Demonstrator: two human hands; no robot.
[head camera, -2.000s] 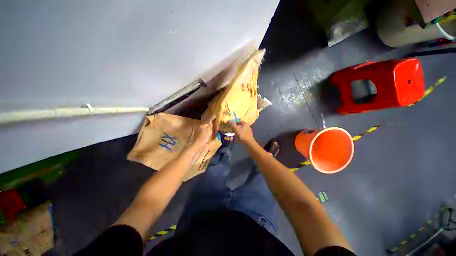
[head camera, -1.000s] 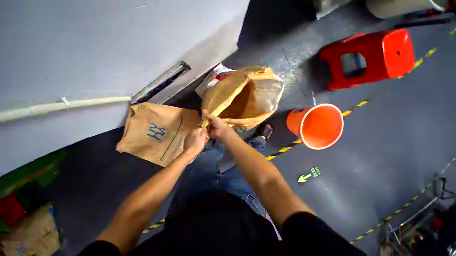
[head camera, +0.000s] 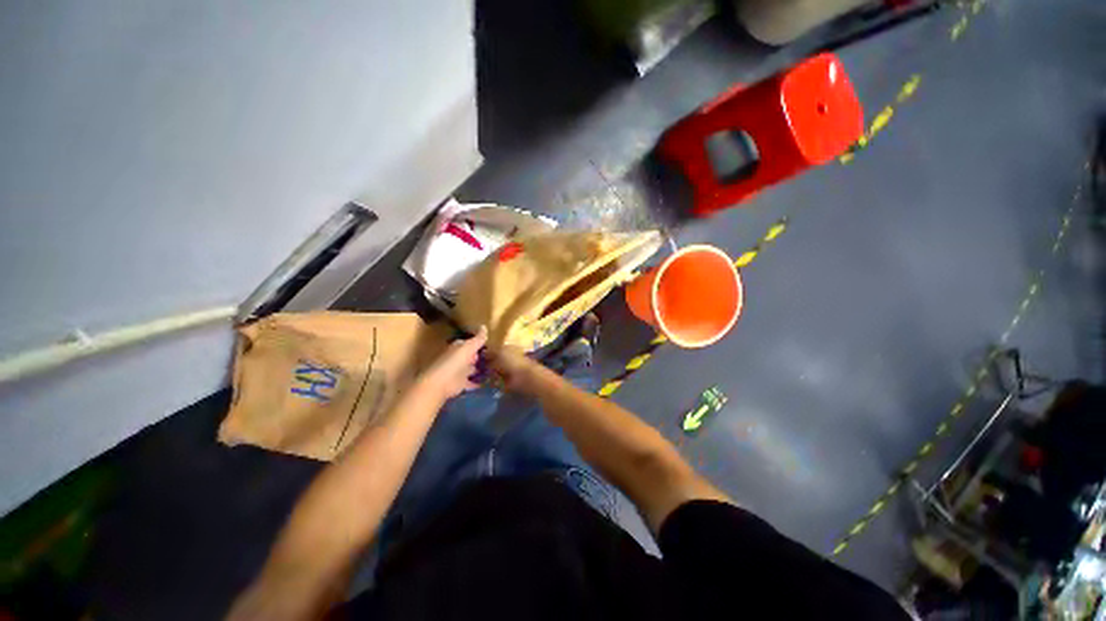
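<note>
A tan kraft paper pellet sack (head camera: 516, 279) stands in front of me, its open mouth narrowed to a slit and tilted towards the right. My left hand (head camera: 461, 365) grips its near edge. My right hand (head camera: 512, 369) grips the same edge close beside it. The sack's contents cannot be made out. An orange pail (head camera: 697, 296) stands just right of the sack's mouth, its opening towards me.
A second tan sack with blue "HX" (head camera: 318, 379) lies at the left by the pale cabinet (head camera: 243, 146). A white sack with red marks (head camera: 455, 252) is behind the held sack. A red stool (head camera: 767, 131) stands beyond the pail. Metal racks are at lower right.
The held sack's wide-open mouth has narrowed and swung right, closer to the pail. The white sack behind it shows more. Both hands still grip the edge. The view has shifted.
</note>
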